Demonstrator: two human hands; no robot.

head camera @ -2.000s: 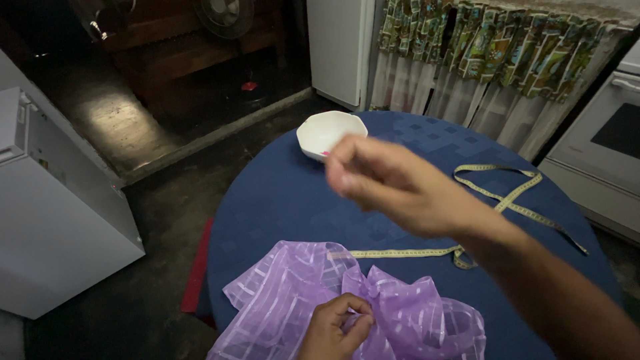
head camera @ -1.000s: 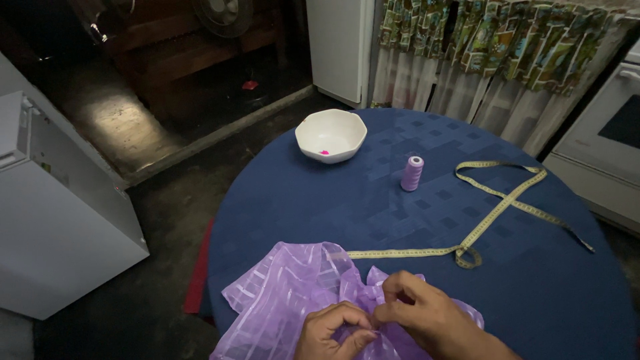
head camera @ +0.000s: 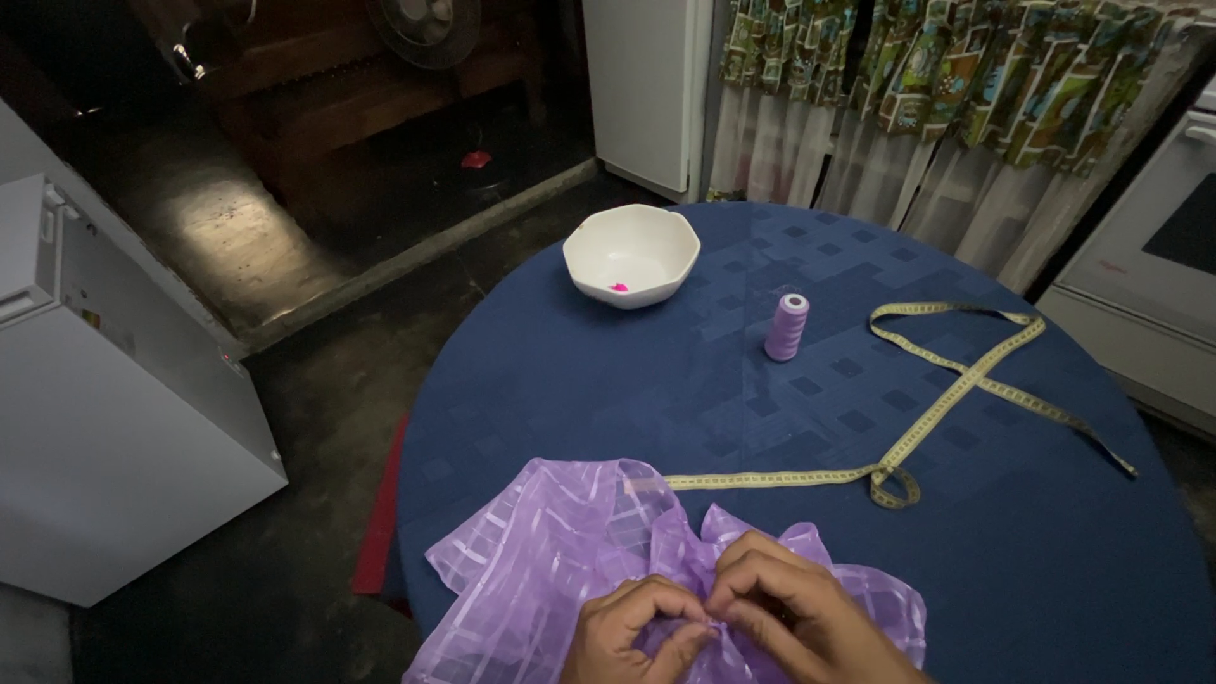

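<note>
Sheer purple fabric (head camera: 541, 560) with woven stripes lies bunched at the near edge of the round table. My left hand (head camera: 641, 627) pinches a gathered fold of it between thumb and fingers. Right beside it, the fingertips of my right hand (head camera: 793, 603) close on the same fold, almost touching the left ones. Whether a needle is between the fingers cannot be made out. A spool of purple thread (head camera: 787, 328) stands upright farther back. A yellow measuring tape (head camera: 936, 413) lies looped on the right, one part running under the fabric.
A white angular bowl (head camera: 632, 252) with a small bright pink thing inside stands near the far edge of the blue tablecloth (head camera: 589, 389). A white appliance (head camera: 142, 418) is at the left, a stove (head camera: 1140, 247) at the right, and patterned curtains (head camera: 1007, 76) hang behind the table.
My right hand, raised over the table two seconds ago, has come down to the fabric beside my left hand. The thread spool, not visible in the earliest frame, shows now.
</note>
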